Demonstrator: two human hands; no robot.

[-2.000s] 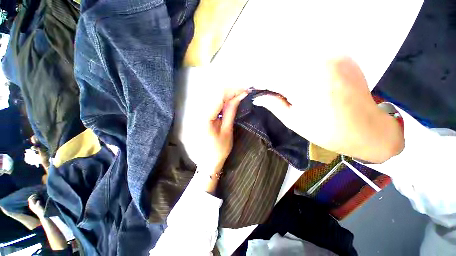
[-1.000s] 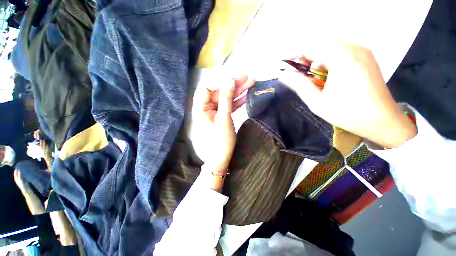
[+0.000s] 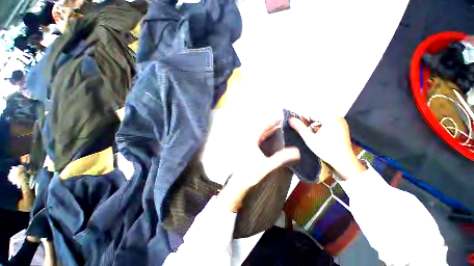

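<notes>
A dark blue cuff (image 3: pixel 304 153) of a denim jacket (image 3: pixel 179 98) is held up over the white table's near edge. My left hand (image 3: pixel 270 156) grips it from the left, its thumb across the lower part. My right hand (image 3: pixel 327 143) pinches its upper edge. The brown striped lining (image 3: pixel 266 200) hangs below the cuff, between my forearms. The snips do not show clearly; the inside of my right hand is hidden.
More jackets (image 3: pixel 88 88) are heaped on the left. A small pinkish object (image 3: pixel 277 5) lies on the white table (image 3: pixel 312 52). A red basket (image 3: pixel 416 78) with cords and a striped fabric bundle (image 3: pixel 317 208) are at the right. People are at the far left.
The view has shifted, bringing the red basket in. My left hand, open a second ago, has closed on the cuff. The dark snips in my right hand no longer show clearly.
</notes>
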